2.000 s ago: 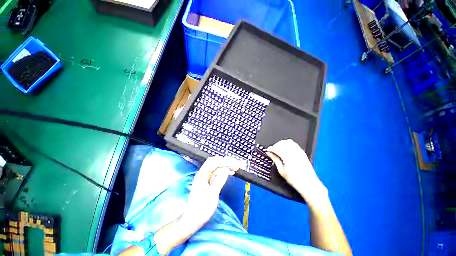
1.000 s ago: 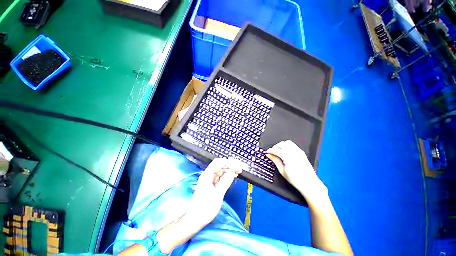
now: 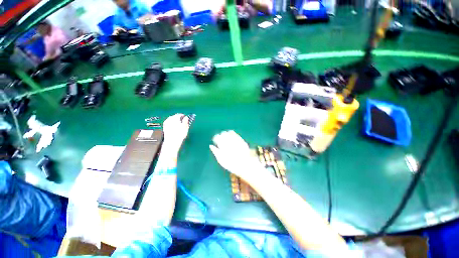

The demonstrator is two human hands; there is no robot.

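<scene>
My left hand (image 3: 176, 130) is over the green bench beyond the long brown flat box (image 3: 132, 169), with a short beaded strip (image 3: 190, 120) at its fingertips. A few more short strips (image 3: 153, 121) lie on the bench to its left. My right hand (image 3: 233, 152) reaches over the left part of the tan-and-black fixture (image 3: 274, 164), fingers spread, and no thing shows in it. The hand and forearm hide part of the fixture. The picture is somewhat blurred.
A white-grey feeder (image 3: 305, 118) with the orange-yellow screwdriver (image 3: 340, 117) beside it stands right of the fixture. A blue bin (image 3: 386, 122) with dark contents is farther right. Black housings (image 3: 150, 80) line the bench's far side. A dark cord crosses at right. People sit at far left.
The view has swung from the black divided tray on the lap to the bench. Both hands have left the tray; the left is near the strips, the right over the fixture.
</scene>
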